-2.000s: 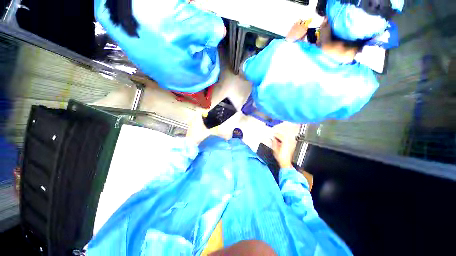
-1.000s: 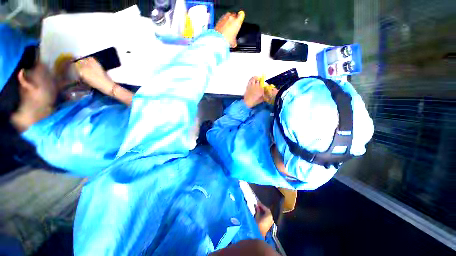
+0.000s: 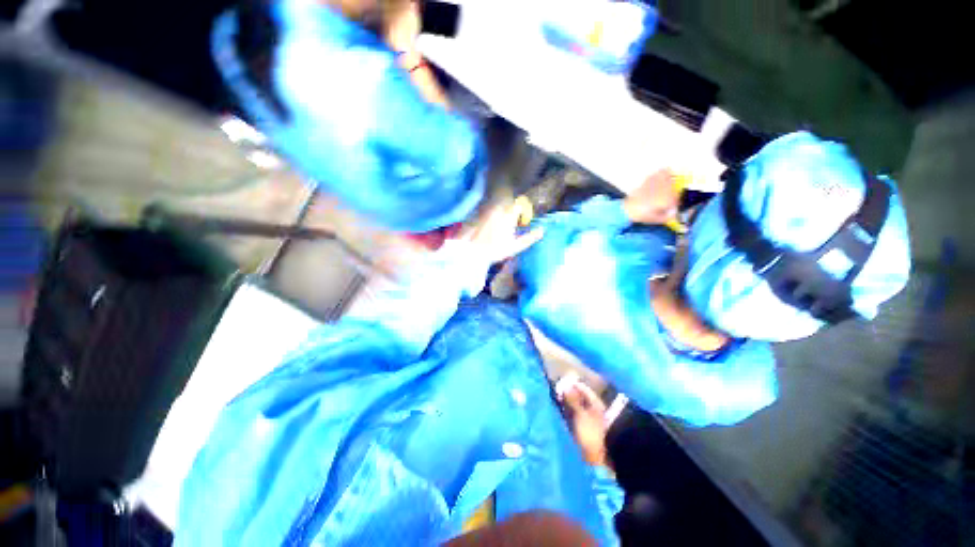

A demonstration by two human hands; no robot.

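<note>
My left hand [image 3: 500, 235] is blurred and overexposed at the middle of the view, at the end of my blue sleeve. Yellow finger cots [image 3: 524, 211] show at its fingertips. I cannot tell whether it holds anything. My right hand [image 3: 583, 411] is low, right of my smock front, with its fingers bent. A small white patch [image 3: 567, 383] shows at its fingertips, perhaps a wipe; its grip is unclear. A white board [image 3: 230, 353] lies at the left, partly behind my sleeve. Black stacked trays [image 3: 102, 342] stand beyond it.
A person in a blue smock [image 3: 369, 128] is ahead on the left. Another person in a blue cap [image 3: 807, 230] is close on the right, a hand at a white bench [image 3: 599, 128]. Black slabs or trays [image 3: 674, 91] and a blue container lie there.
My left arm, stretched over the far white bench a second ago, has drawn back towards me. The view has swung back left, bringing the black trays and white board into sight again.
</note>
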